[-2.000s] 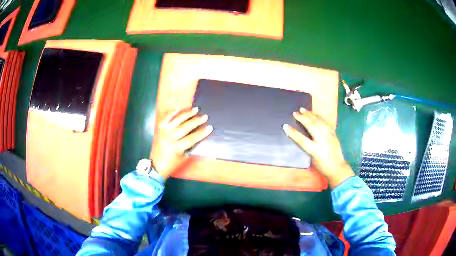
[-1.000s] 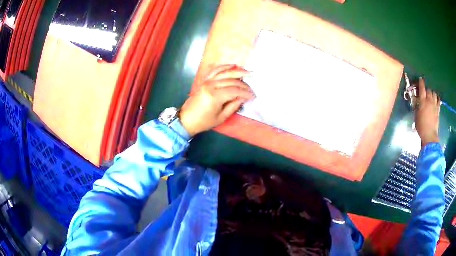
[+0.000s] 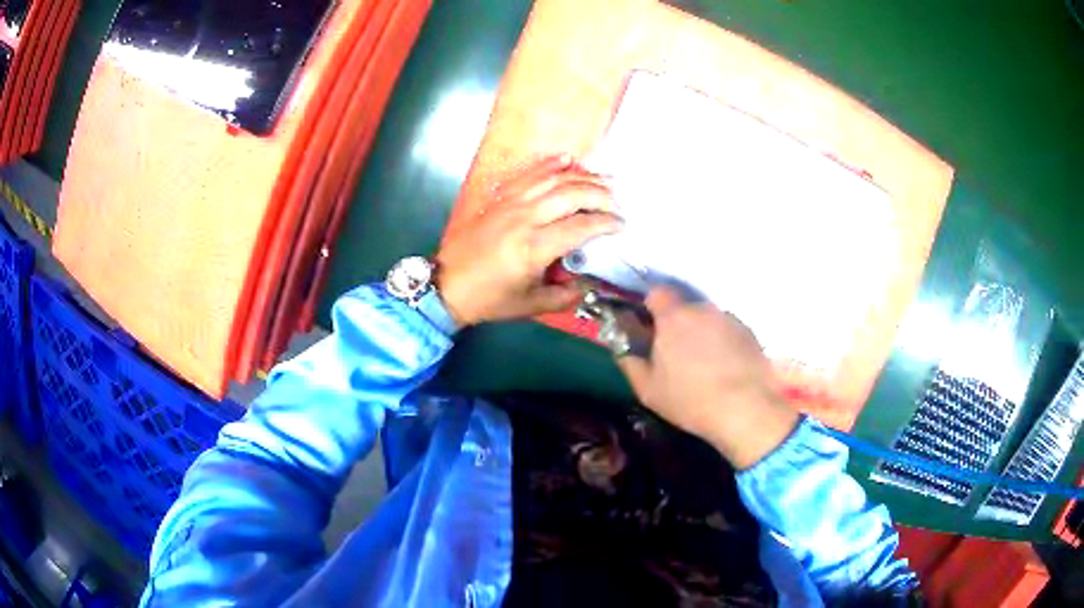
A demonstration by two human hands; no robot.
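A tablet, its back white with glare, lies in the orange-red foam tray in front of me. My left hand is at the tablet's near left corner, its fingers bent over the edge; a small round camera area shows beside the fingertips. My right hand is closed around the silver air blow gun, which is held close to that corner. The gun's tip is partly hidden and blurred. The blue air hose runs from my right wrist to the right.
Stacked foam trays stand at left with a black glossy tablet on top. Blue crates are at lower left. Two parts sheets with tiny dark pieces lie at right, with orange-red trays below them. The bench is green.
My right hand has picked up the air gun at the right and brought it to the tablet's near left corner. Earlier, the tablet turned from dark to white in the view. My left hand stays there.
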